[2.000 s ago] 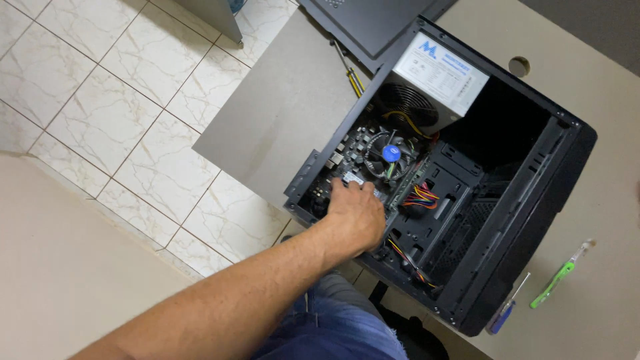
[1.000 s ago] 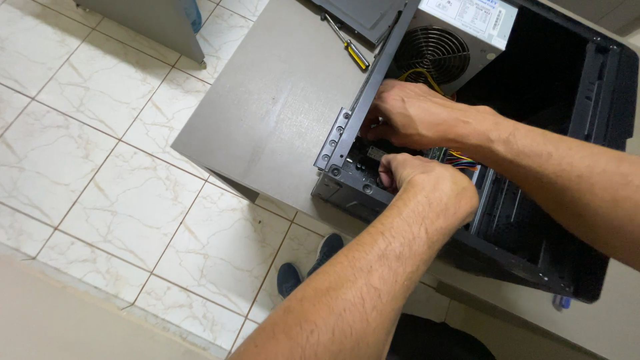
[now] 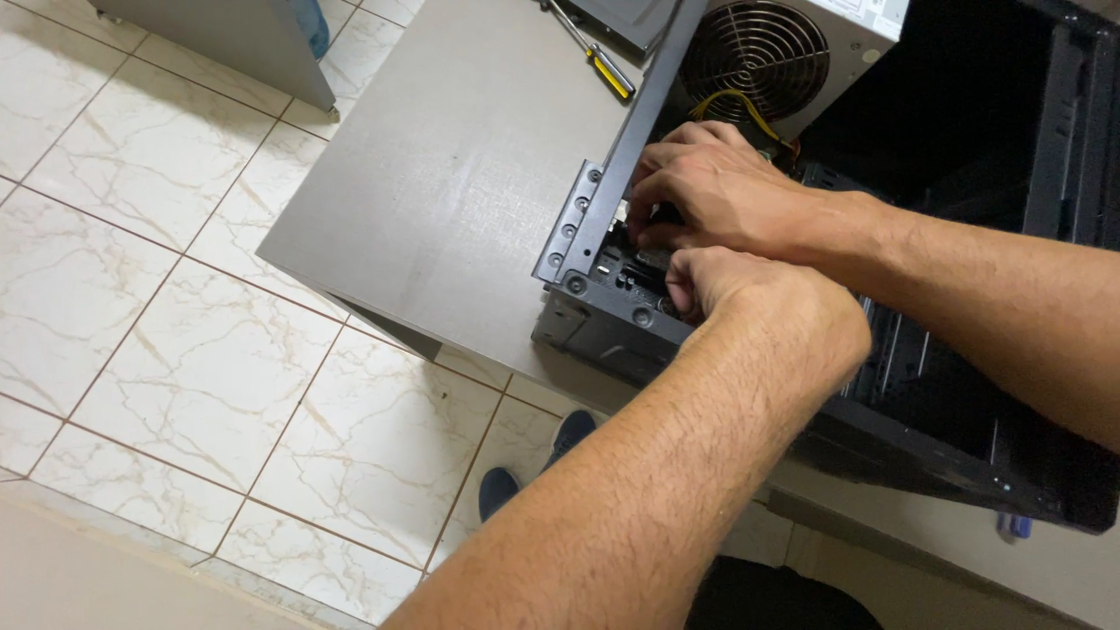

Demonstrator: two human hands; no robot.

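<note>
An open black computer case (image 3: 612, 346) lies on the table with its inside facing up. My left hand (image 3: 735, 280) reaches over the near edge into the lower left corner of the case, fingers curled, their tips hidden. Just above it my right hand (image 3: 700, 188) reaches in from the right, with thumb and fingers bent together near small parts by the rear frame; whether it grips anything is hidden. Above my right hand sits a power supply (image 3: 844, 66) with a round fan grille and yellow wires (image 3: 739, 98). My hands and forearms cover much of the inside.
A screwdriver with a yellow and black handle (image 3: 610, 70) lies on the grey table (image 3: 437, 175), beside a dark panel (image 3: 626, 22). A blue handle (image 3: 1015, 525) shows past the case's near right edge. Dark blue shoes (image 3: 500, 490) stand on the tiled floor below.
Two seconds ago only my left hand was in the case, near the processor fan; my right hand has since come in from the right. The view has shifted closer to the case.
</note>
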